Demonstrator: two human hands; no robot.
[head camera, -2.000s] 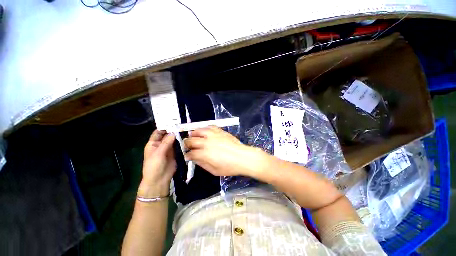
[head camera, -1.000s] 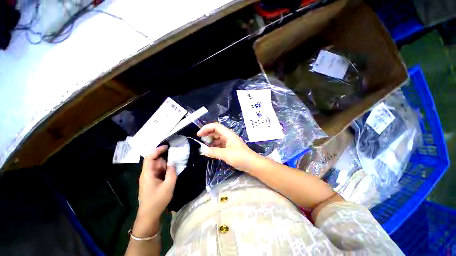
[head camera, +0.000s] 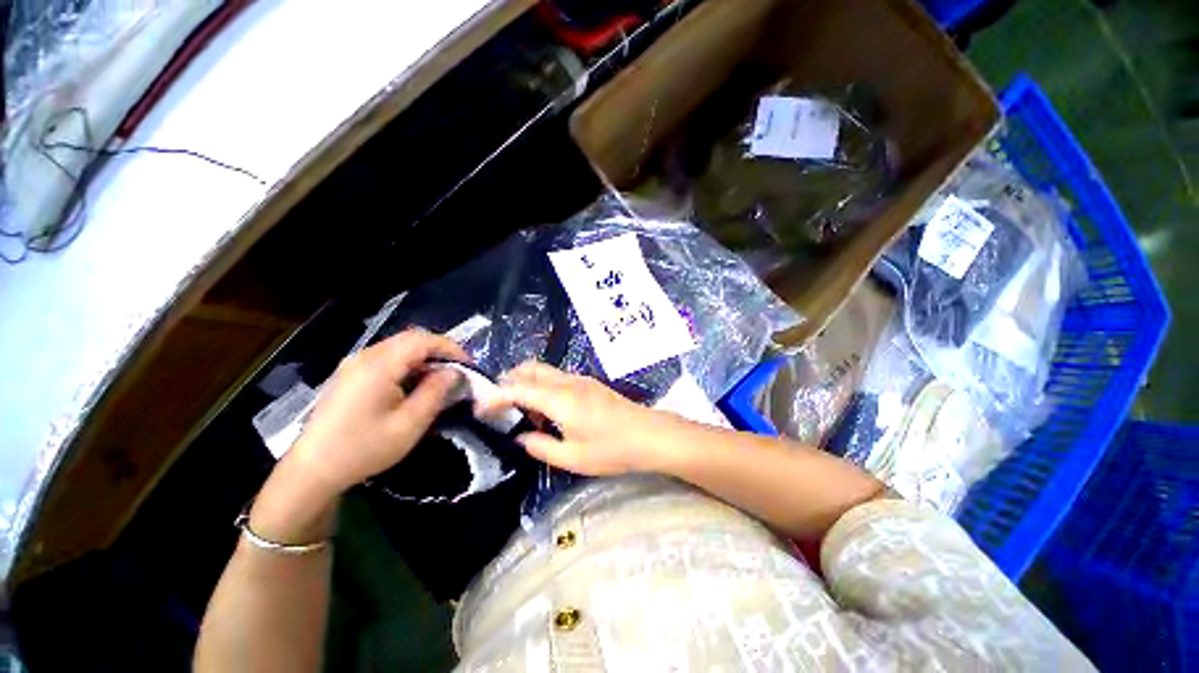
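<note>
A dark garment (head camera: 454, 533) with wavy white trim lies bunched in my lap. My left hand (head camera: 381, 401) pinches the white trim (head camera: 480, 394) from the left. My right hand (head camera: 572, 418) holds the same trim from the right, its fingertips close to the left ones. A white tag (head camera: 283, 418) lies partly hidden beyond my left hand. A clear polybag (head camera: 717, 283) with a handwritten label (head camera: 621, 305) lies just beyond my right hand. No needle can be made out.
The white worktable (head camera: 197, 250) curves along the left, with dark loose thread (head camera: 82, 178) on it. An open cardboard box (head camera: 907, 197) with bagged clothing stands ahead to the right. A blue crate (head camera: 1111, 316) with bagged garments is at the right.
The view has turned, so the table has shifted left. Both hands have come together on the trim. The large white tag and strip, earlier in plain view, are now mostly covered.
</note>
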